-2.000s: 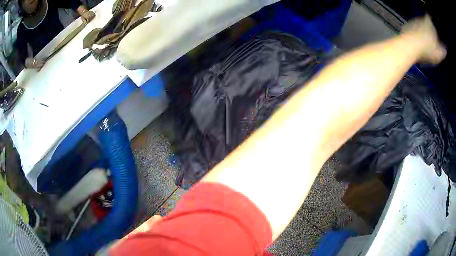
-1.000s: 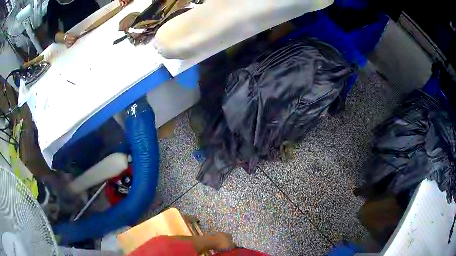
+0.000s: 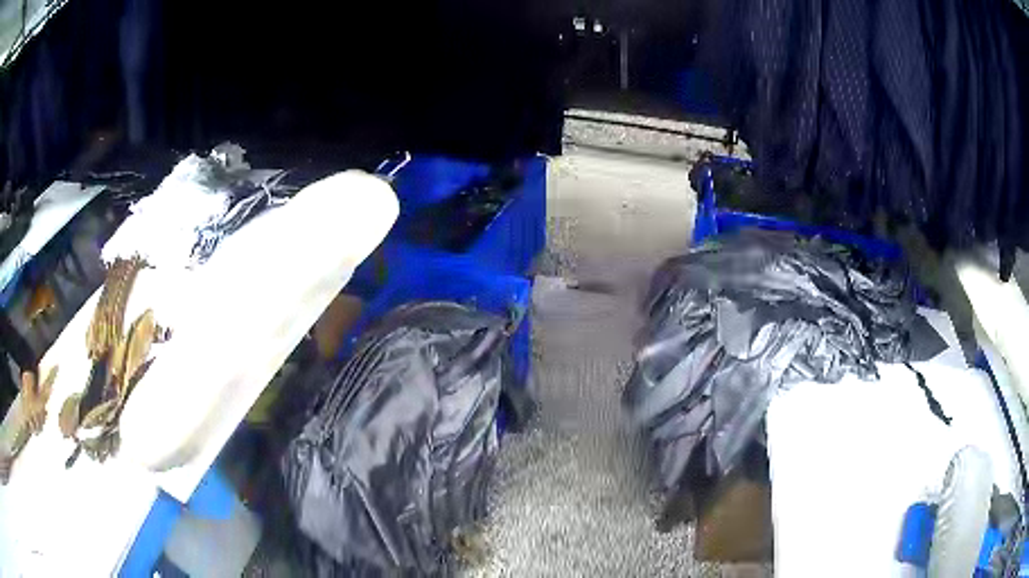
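Observation:
Neither of my hands is in view. A pile of shiny dark grey garments (image 3: 395, 440) hangs over a blue bin at the centre left. A second dark grey garment pile (image 3: 779, 339) lies at the right, against the far end of the white pressing table (image 3: 869, 474). The rounded end of the sleeve board (image 3: 961, 508) shows at the lower right, above a blue base (image 3: 920, 533). The rest of that board is cut off by the frame's bottom edge.
The neighbouring table at the left bears a long cream padded board (image 3: 265, 316), brown pieces (image 3: 111, 361) and a white crumpled cloth (image 3: 169, 215). Blue bins (image 3: 451, 215) stand behind. A floor aisle (image 3: 587, 418) runs between the piles. Dark striped cloth (image 3: 869, 102) hangs at the upper right.
The view has turned right and up. My arm in its red sleeve, the wooden stool, the fan, the blue duct and the other person have left the picture. More of the right pile and pressing table shows.

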